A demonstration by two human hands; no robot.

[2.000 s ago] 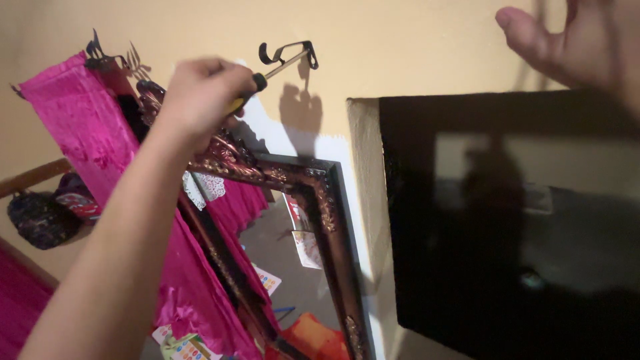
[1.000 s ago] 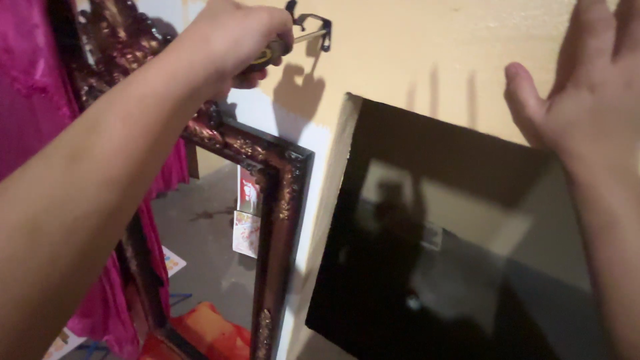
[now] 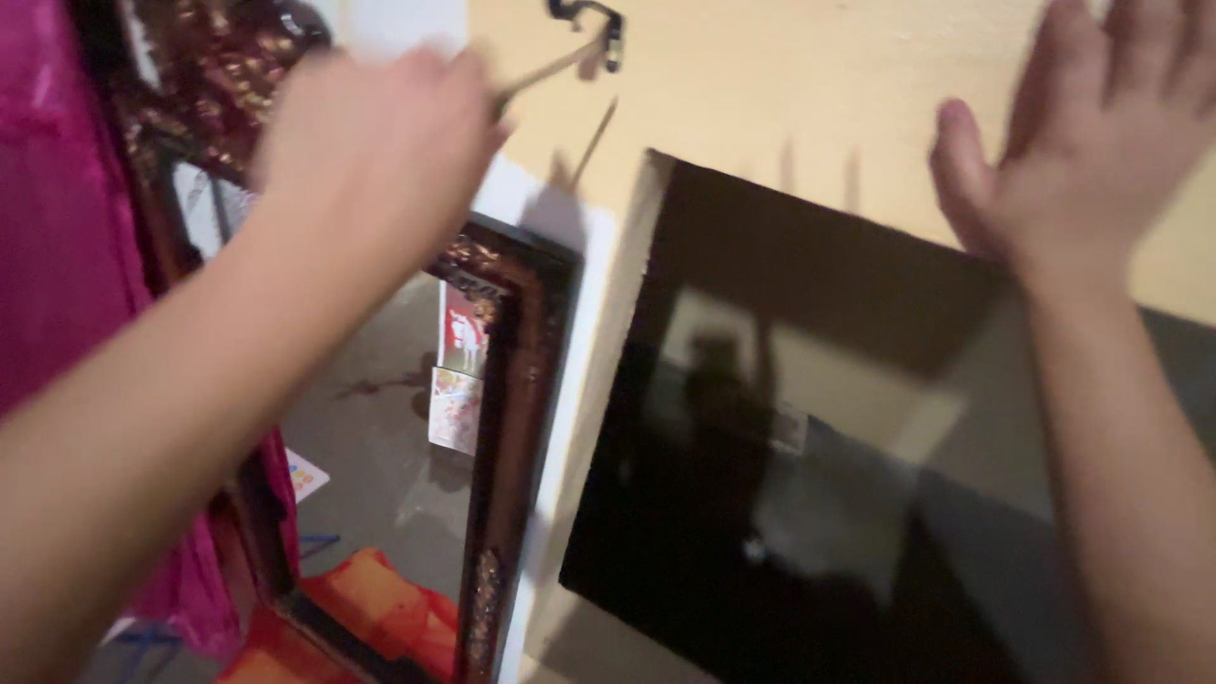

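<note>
A blurred left hand of mine (image 3: 380, 142) is closed around a screwdriver, its handle mostly hidden by the fingers. The metal shaft of the screwdriver (image 3: 551, 71) reaches up and right to a black metal wall hook (image 3: 594, 24) at the top of the view; its tip is at or very near the hook's right end. With fingers spread, my right hand (image 3: 1073, 142) rests on or close to the yellow wall (image 3: 760, 76) above the dark glossy panel (image 3: 836, 427), holding nothing. Whether the palm touches the wall cannot be told.
Below my left hand stands a mirror in a carved dark frame (image 3: 518, 380). Bright pink cloth (image 3: 66, 218) hangs along the left edge. Orange cloth (image 3: 380, 608) and small printed cards (image 3: 456, 408) show within the mirror frame. The dark panel's left edge lies close to the mirror.
The view has shifted and come nearer to the wall. The screwdriver remains in my left hand at the hook. More of my right hand and forearm shows than two seconds ago.
</note>
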